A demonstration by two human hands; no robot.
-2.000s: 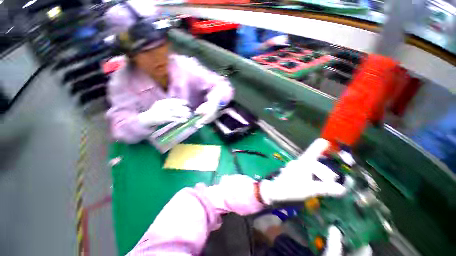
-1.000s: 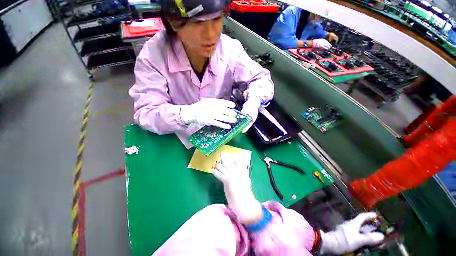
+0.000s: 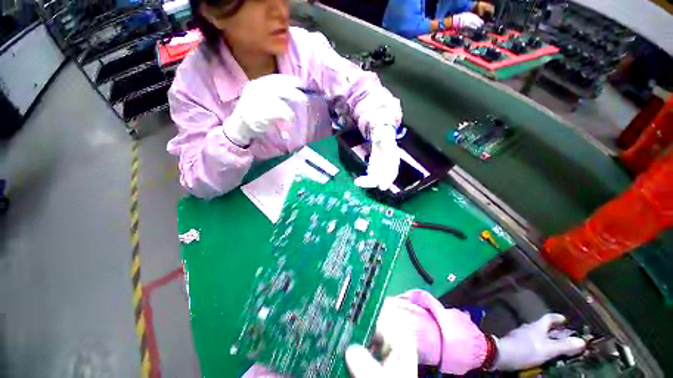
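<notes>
A large green circuit board (image 3: pixel 325 273) is held tilted above the mat, its face with small parts and pale joints showing. My right hand (image 3: pixel 387 358), gloved white, grips its lower right edge and is cut off by the bottom of the picture. My left hand (image 3: pixel 539 343), gloved, with a reddish wrist band, reaches to the lower right. Its fingers are on the edge of a second circuit board (image 3: pixel 601 362), partly outside the picture. Black-handled cutters (image 3: pixel 420 255) lie on the green mat (image 3: pixel 221 288), their jaws hidden behind the held board.
A coworker in a pink smock (image 3: pixel 284 111) sits across, one gloved hand raised, the other at a black tray (image 3: pixel 420 173). White paper (image 3: pixel 269 188) with a dark stick lies there. Another board (image 3: pixel 483 136) sits on the conveyor (image 3: pixel 413 96). A red-wrapped post (image 3: pixel 620 214) stands right.
My right hand has come back from the yellow paper and now holds a board. The coworker's hands no longer hold one. The yellow paper is now out of sight. My left hand stays at lower right.
</notes>
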